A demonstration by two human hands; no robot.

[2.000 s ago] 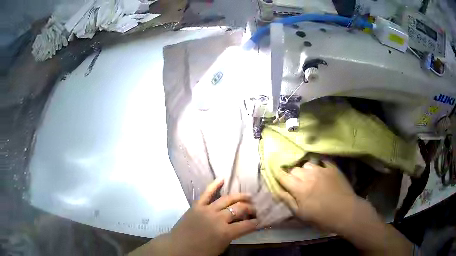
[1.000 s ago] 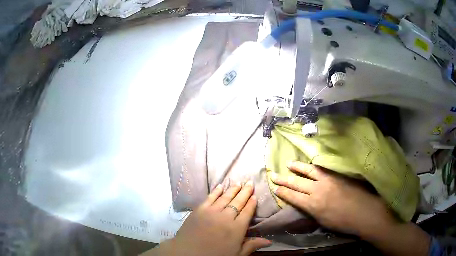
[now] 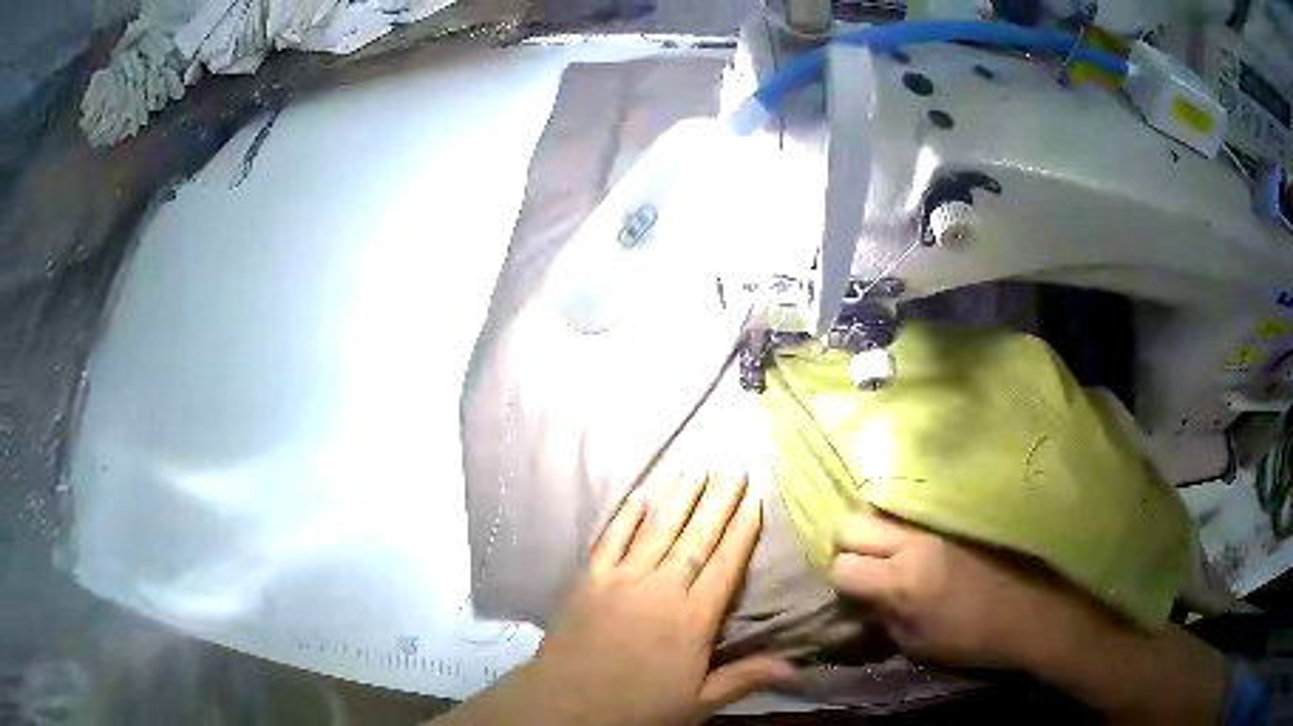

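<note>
The taupe main panel (image 3: 518, 468) lies flat on the white table, left of and under the needle area. The olive-green piece (image 3: 978, 426) lies to the right of the presser foot (image 3: 754, 362), bunched under the machine arm. My left hand (image 3: 659, 596) lies flat on the taupe panel with fingers spread, below the presser foot. My right hand (image 3: 936, 589) has its fingers curled on the lower left edge of the olive-green piece and pinches it. The needle tip is hidden by glare.
The white machine head (image 3: 1049, 185) with a blue air hose (image 3: 908, 36) fills the upper right. The oval lamp (image 3: 631, 234) hangs over the cloth. White cut pieces (image 3: 234, 36) lie at the far upper left. Ruler marks run along the table's front edge (image 3: 355, 655).
My right hand lay flat on the olive-green piece a second ago; its fingers are now curled on the edge. My left hand has moved slightly up and right, nearer the foot.
</note>
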